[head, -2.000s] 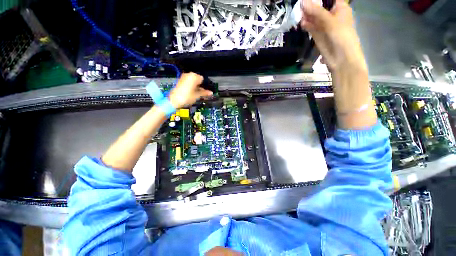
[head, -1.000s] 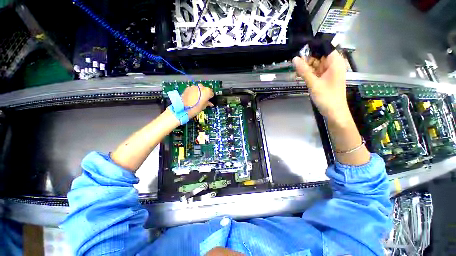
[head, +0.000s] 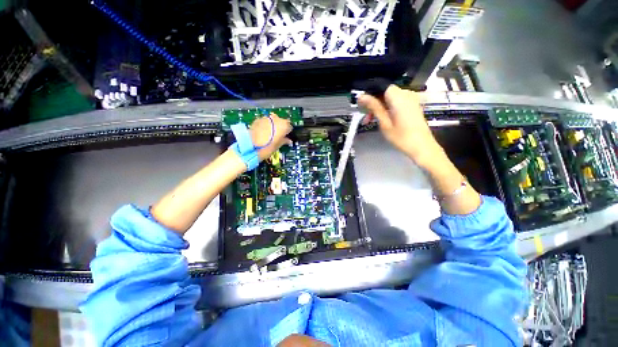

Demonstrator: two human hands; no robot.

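Note:
A green circuit board point(head: 288, 193) lies in a dark carrier point(head: 237, 249) on the conveyor in front of me. A narrow green side board point(head: 237, 118) lies along its far edge. My left hand point(head: 270, 135), with a light-blue wrist strap, is over the board's far left part, touching or close to the side board. Its fingertips are partly hidden, so I cannot tell if it holds anything. My right hand point(head: 401, 120) is raised right of the board and grips a black component point(head: 379, 87). A long white strip point(head: 347, 150) hangs from it down to the board's right edge.
More populated boards point(head: 525, 166) lie on the line at right. A black bin of white strips point(head: 308, 30) is beyond the rail, and more strips point(head: 559, 298) are at lower right. A blue coiled cord point(head: 156, 47) runs to my left wrist. Green clips point(head: 301, 248) sit at the carrier's near edge.
My right hand has come down and left from the bin side toward the board, with the white strip now hanging. My left hand has moved slightly right and down, uncovering the side board.

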